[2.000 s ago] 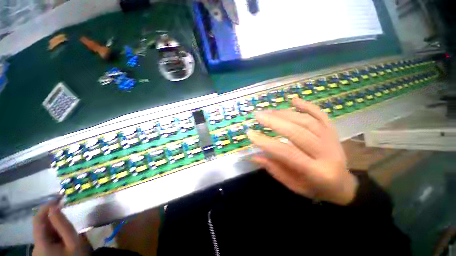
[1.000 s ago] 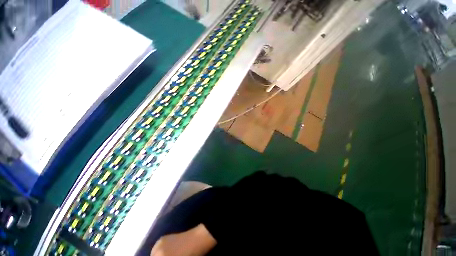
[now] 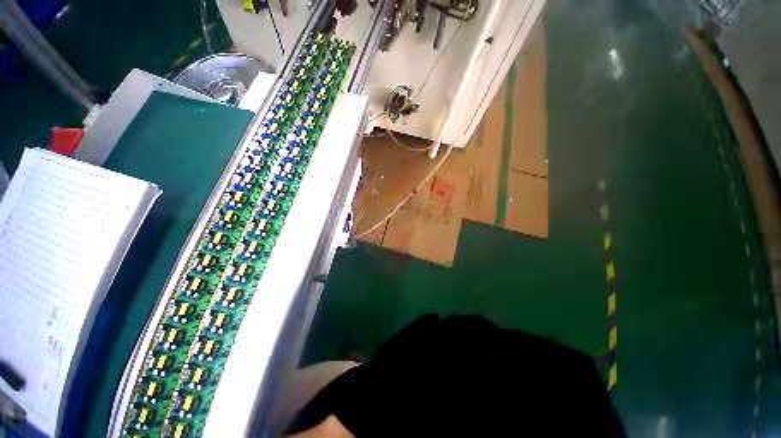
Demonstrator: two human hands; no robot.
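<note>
A green circuit board panel with two rows of small yellow, blue and black components lies in the conveyor rail. It runs from the bottom left up to the top centre. Only a small strip of skin of my right hand or wrist shows at the bottom edge, beside a dark sleeve. Its fingers are cut off. My left hand is out of the picture.
Ruled record sheets lie on the left, with a dark pen on them. The rail leads to a pale machine cabinet. Flattened cardboard lies on the green floor. A round silvery object is behind the mat.
The view has swung right along the rail. My left hand and the small parts on the mat have left the picture. My right hand has gone from over the panel to the bottom edge.
</note>
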